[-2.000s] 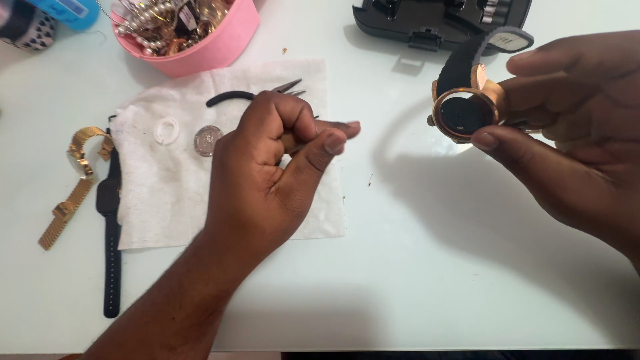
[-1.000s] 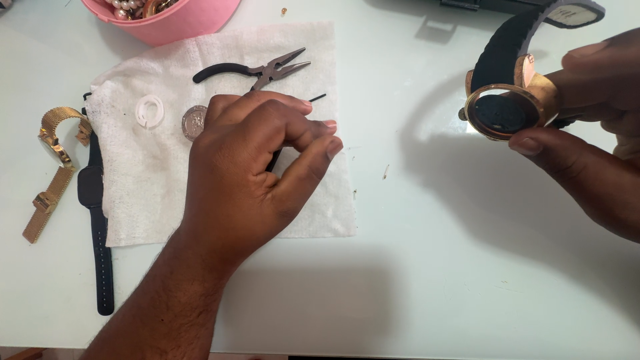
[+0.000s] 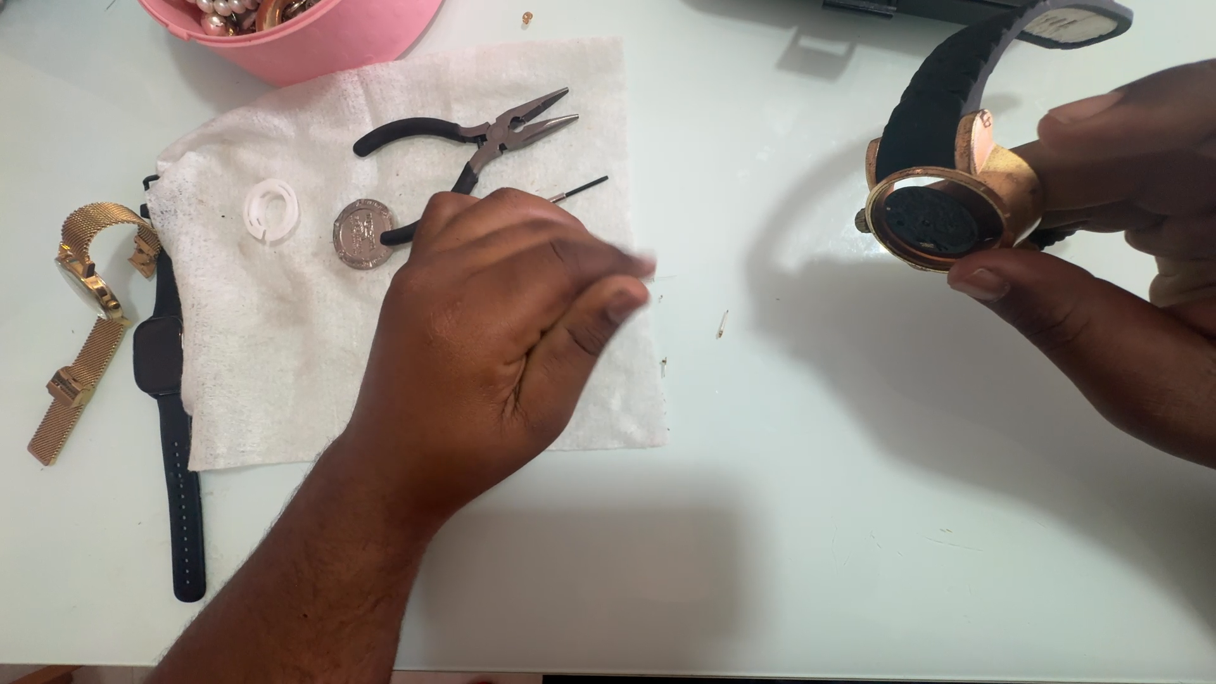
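Note:
My right hand [image 3: 1121, 209] holds a gold-coloured wristwatch case [image 3: 950, 218] with a black strap [image 3: 931, 104], its round opening tilted toward the camera and a dark disc showing inside. Over the white cloth [image 3: 275, 380] is my left hand [image 3: 494, 332], thumb and forefinger close together; whether something tiny is between them cannot be told. Needle-nose pliers [image 3: 494, 138] with black handles lie beyond it, jaws apart. A thin screwdriver [image 3: 581, 190] shows partly past the knuckles. A round metal watch part [image 3: 363, 234] and a white plastic ring [image 3: 272, 213] rest on the cloth.
At the left lie a gold mesh-band watch [image 3: 90, 351] and a black smartwatch [image 3: 159, 356], partly under the cloth. A pink container [image 3: 313, 47] of jewellery stands at the top left, a black case [image 3: 912, 11] at the top right. Tiny parts [image 3: 722, 324] lie right of the cloth.
More of the pliers shows than two seconds ago, when my left hand covered much of them. My right hand still holds the watch case. The view has shifted.

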